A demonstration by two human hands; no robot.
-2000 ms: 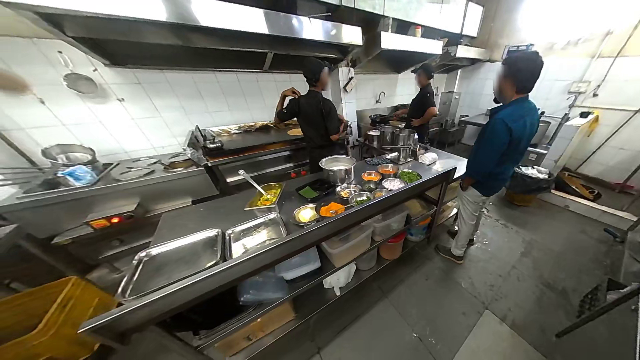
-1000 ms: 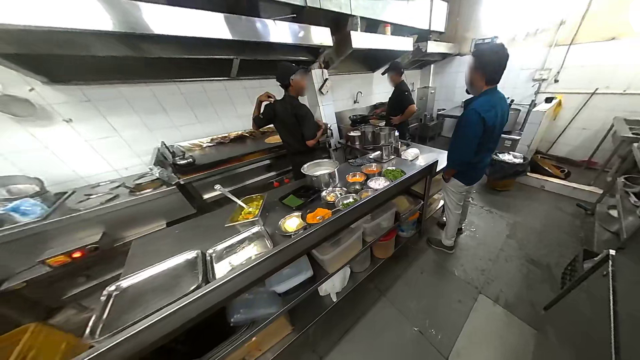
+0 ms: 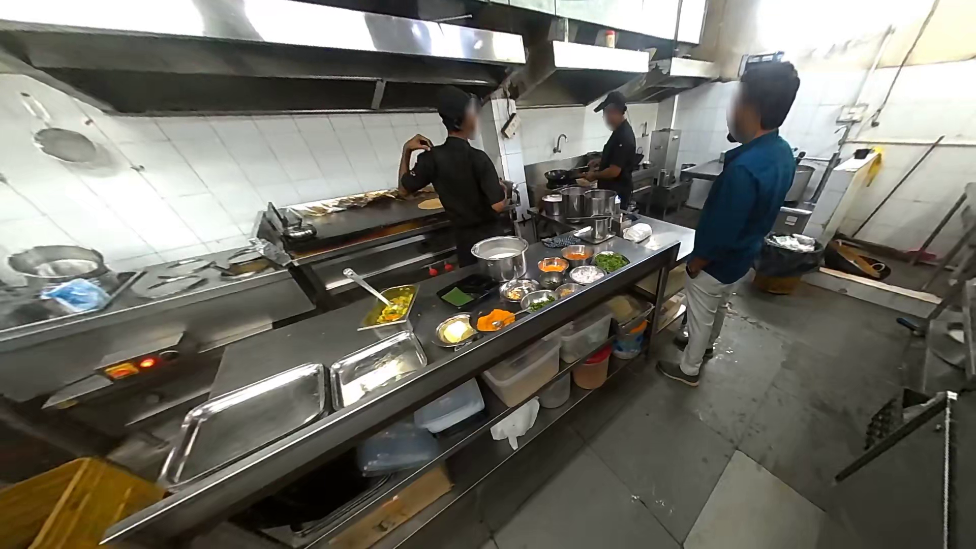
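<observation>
Neither of my hands is in the head view. A long steel prep table (image 3: 274,339) runs from lower left to upper right, bearing two shallow steel trays, a large one (image 3: 252,419) and a smaller one (image 3: 379,369). Behind the smaller tray, a ladle (image 3: 367,287) leans in a steel pan of yellow-green food (image 3: 390,306). Farther along are a dark tray with green paste (image 3: 457,296), a bowl with a pale yellow filling (image 3: 456,330), orange food (image 3: 496,320), a steel pot (image 3: 500,258) and several small bowls, one holding chopped greens (image 3: 610,261).
Two people in black stand near the griddle (image 3: 358,217) and stove; a person in a blue shirt (image 3: 743,198) stands at the table's far end. Plastic tubs (image 3: 522,370) fill the shelf below. A yellow crate (image 3: 80,503) is at lower left, a black-lined bin (image 3: 789,263) at right.
The view has shifted somewhat. The person in the blue shirt has turned the head toward the left since the first frame.
</observation>
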